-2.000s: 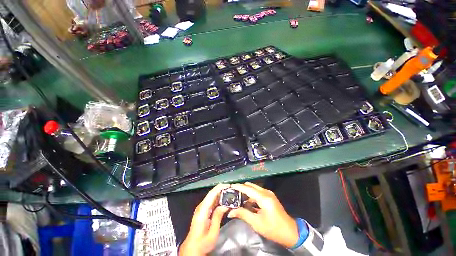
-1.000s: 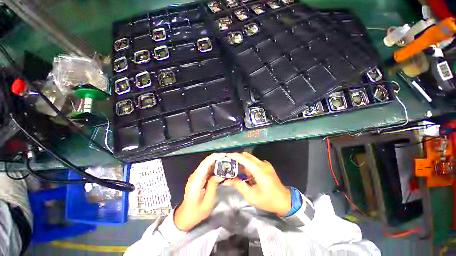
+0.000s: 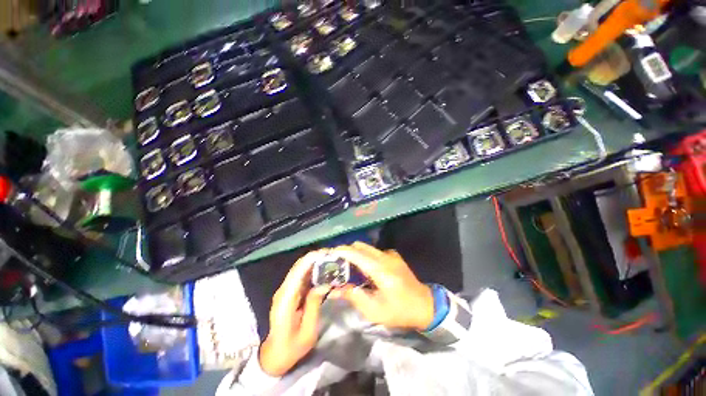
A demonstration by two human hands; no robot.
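A square module (image 3: pixel 331 271) with a silver rim and a dark centre is held between both hands over my lap, in front of the bench edge. My left hand (image 3: pixel 293 309) grips its left side. My right hand (image 3: pixel 388 288) grips its right side. The fingertips cover part of its rim. A black tray (image 3: pixel 263 199) with square pockets lies beyond the hands at the left and holds several modules. A second black tray (image 3: pixel 433 85) lies tilted over another tray at the right, with modules showing along the near and far edges.
A green reel (image 3: pixel 101 203) and a crinkly clear bag (image 3: pixel 87 158) are at the left. A blue bin (image 3: pixel 147 352) is below the bench. An orange-handled tool (image 3: pixel 611 35) lies at the far right. An orange fixture (image 3: pixel 662 210) is below right. A black cable hangs at the left.
The view has tilted and shifted, so the trays lie further left and higher than two seconds ago. Both hands still hold the module over the lap.
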